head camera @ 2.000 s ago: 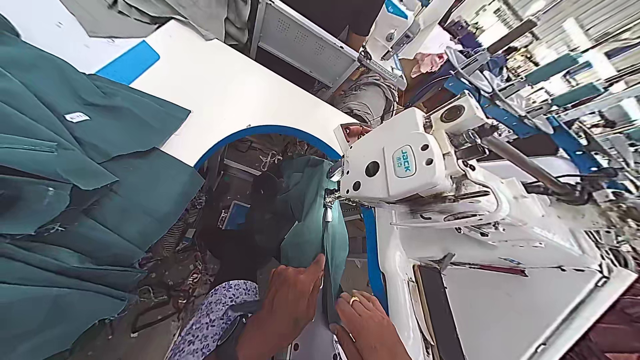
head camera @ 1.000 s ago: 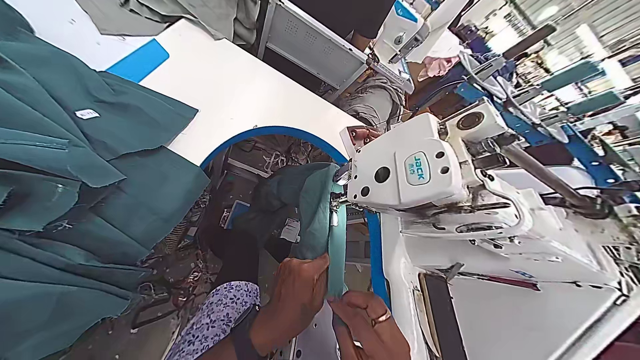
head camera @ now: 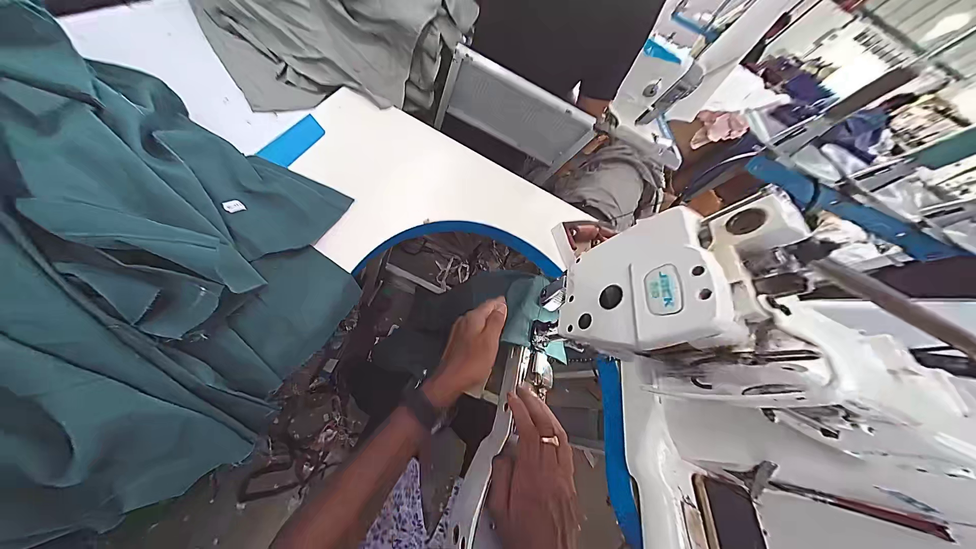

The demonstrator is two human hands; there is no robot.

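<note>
A white Jack sewing machine head (head camera: 648, 286) stands right of centre, its needle area and presser foot (head camera: 543, 335) facing my hands. Dark green fabric (head camera: 522, 301) lies at the foot, hanging down to the left over the machine's narrow arm (head camera: 488, 465). My left hand (head camera: 471, 347) rests on this fabric just left of the foot, fingers pointing up; whether it pinches the cloth cannot be told. My right hand (head camera: 537, 457), with a ring, lies along the narrow arm below the foot, fingers extended and with no cloth visible in it.
A large pile of green fabric pieces (head camera: 152, 305) covers the left side. Grey cloth (head camera: 335, 46) lies on the white table (head camera: 427, 168) with its blue-edged cutout. Behind are a co-worker's dark clothing (head camera: 564, 38), another sewing machine (head camera: 663, 69) and a metal panel (head camera: 511, 103). Thread scraps litter the floor.
The green strip that ran from the foot down to my hands no longer shows there. My left hand has moved up to beside the foot; my right hand has let go of the strip.
</note>
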